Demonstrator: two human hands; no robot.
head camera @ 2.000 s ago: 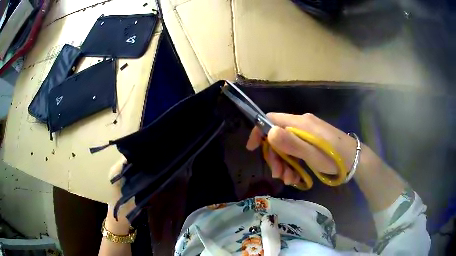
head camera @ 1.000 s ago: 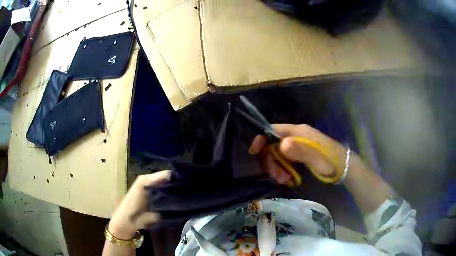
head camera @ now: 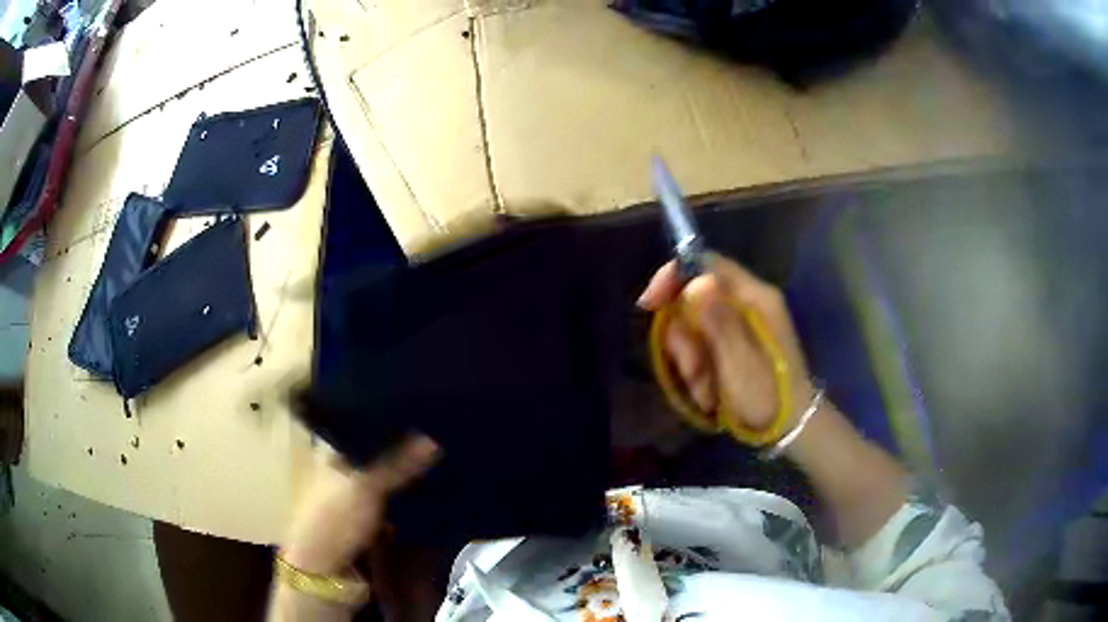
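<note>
My left hand (head camera: 352, 492) grips a black fabric pouch or bundle (head camera: 486, 377) by its lower left part, thumb on top. The bundle is spread flat over my lap and is blurred; whether it is one piece or several I cannot tell. My right hand (head camera: 729, 346) holds scissors (head camera: 684, 237) by their yellow loops, to the right of the bundle and apart from it. The silver blades point up and look closed, over the cardboard's front edge.
Three black pouches (head camera: 182, 304) lie overlapping on the tan cardboard (head camera: 401, 122) at left, with small dark offcuts around them. A dark heap (head camera: 790, 37) lies at the far edge. A red bar (head camera: 61, 158) stands at far left. A dark gap splits the cardboard.
The bundle, fanned at first, was lowered and now lies turned as a broad dark face. The scissors have left its corner, swung upright and closed. The view has shifted slightly.
</note>
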